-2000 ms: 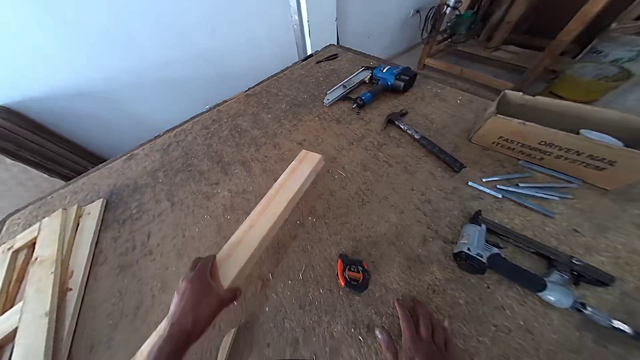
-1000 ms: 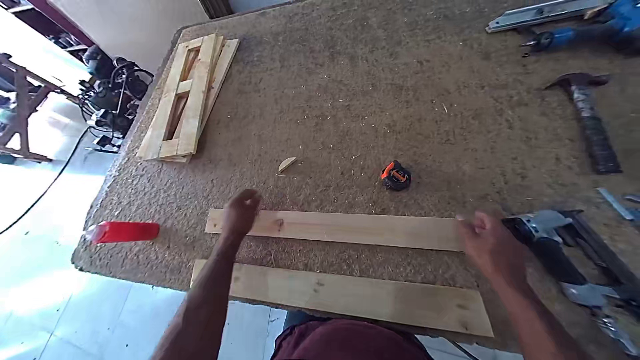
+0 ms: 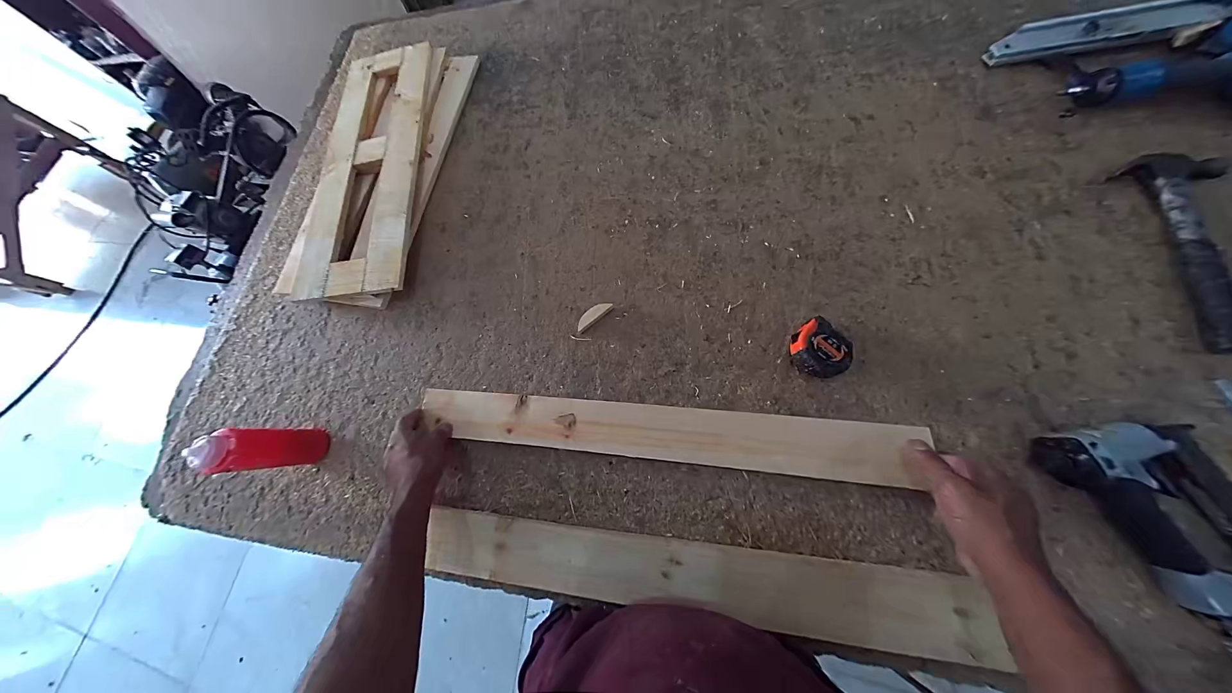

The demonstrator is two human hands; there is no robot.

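A pine board (image 3: pixel 674 433) lies flat across the near part of the workbench. My left hand (image 3: pixel 420 448) grips its left end, and my right hand (image 3: pixel 962 486) has hold of its right end. Nearer the bench edge, a second pine board (image 3: pixel 712 582) lies roughly parallel, with a gap between the two. Beyond the first board sit an orange and black tape measure (image 3: pixel 821 347) and a small half-round wood offcut (image 3: pixel 595 317). To the right of my right hand is a pneumatic nailer (image 3: pixel 1126 481), cut off by the frame edge.
A red bottle (image 3: pixel 260 450) lies at the left. Slatted wooden frames (image 3: pixel 385 173) are stacked at the far left of the workbench (image 3: pixel 626 212). A claw hammer (image 3: pixel 1189 241) and a blue nail gun (image 3: pixel 1136 82) rest on the right. Machinery (image 3: pixel 207 164) stands on the floor beyond.
The view has swung left and down since the oldest frame. There my left hand held a board at a slant and my right hand was off it; now both hands hold a board lying crosswise.
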